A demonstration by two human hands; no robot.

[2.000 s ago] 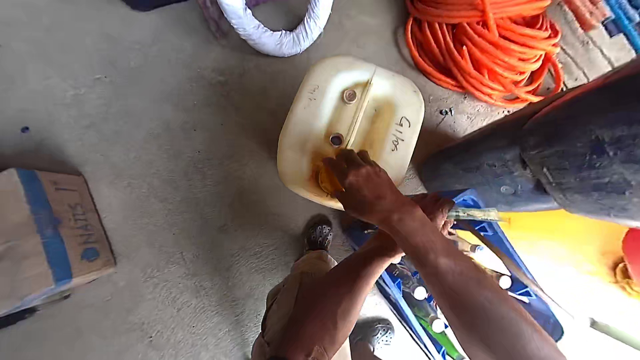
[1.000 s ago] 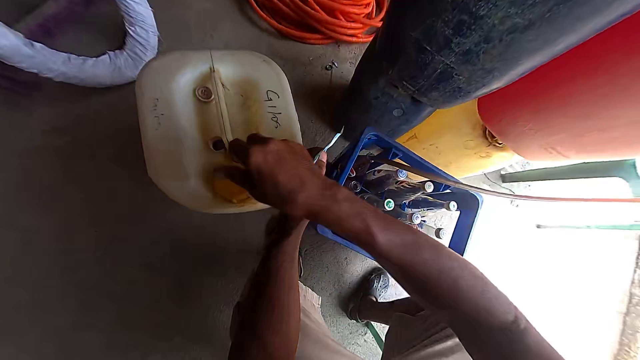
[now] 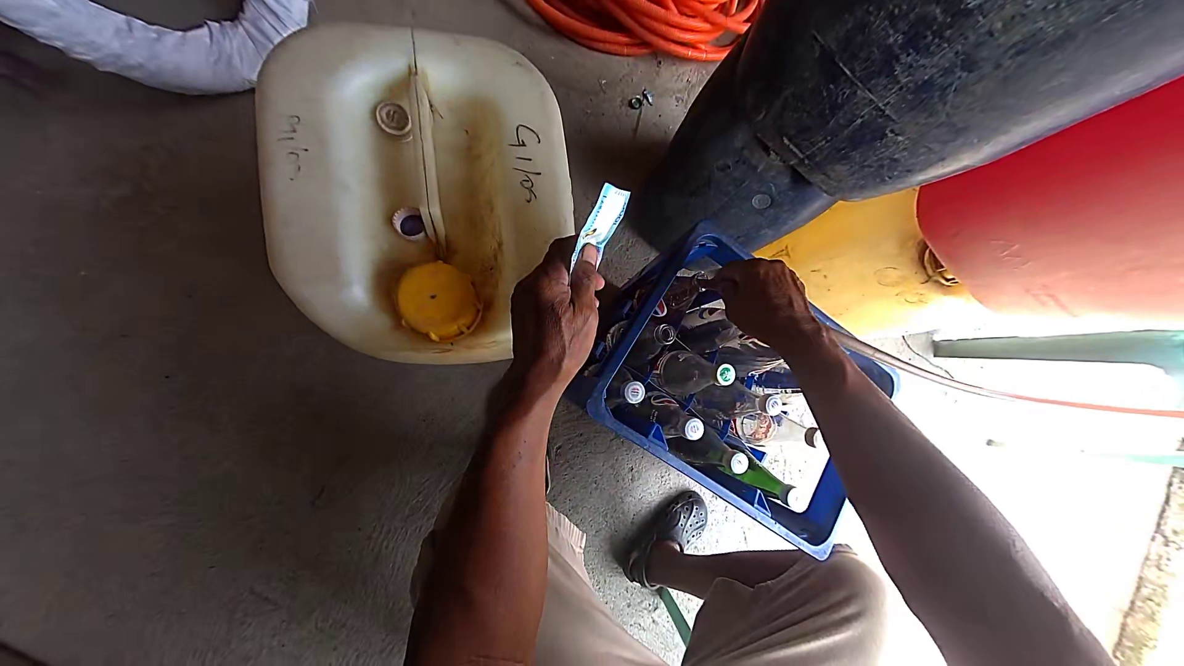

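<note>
My left hand [image 3: 557, 310] grips a folded pale blue and white paper slip [image 3: 601, 220], beside the right edge of a large whitish plastic jerrycan [image 3: 333, 185]. A yellow screw cap [image 3: 438, 301] sits on the jerrycan near a small dark opening [image 3: 408, 223]. My right hand [image 3: 763, 301] is closed around the neck of a glass bottle [image 3: 683, 292] at the upper part of a blue plastic crate [image 3: 647, 446]. Several capped glass bottles, one of them green [image 3: 766, 479], lean in the crate.
Large black [image 3: 888, 83], yellow [image 3: 860, 259] and red [image 3: 1064, 213] plastic drums stand at the upper right. An orange hose coil [image 3: 647, 23] lies at the top, a white-wrapped ring [image 3: 176, 55] at the upper left. A thin hose [image 3: 980, 386] runs rightward from the crate.
My right hand has left the yellow cap on the jerrycan and moved right to the bottles in the crate. The paper slip in my left hand is now in fuller view.
</note>
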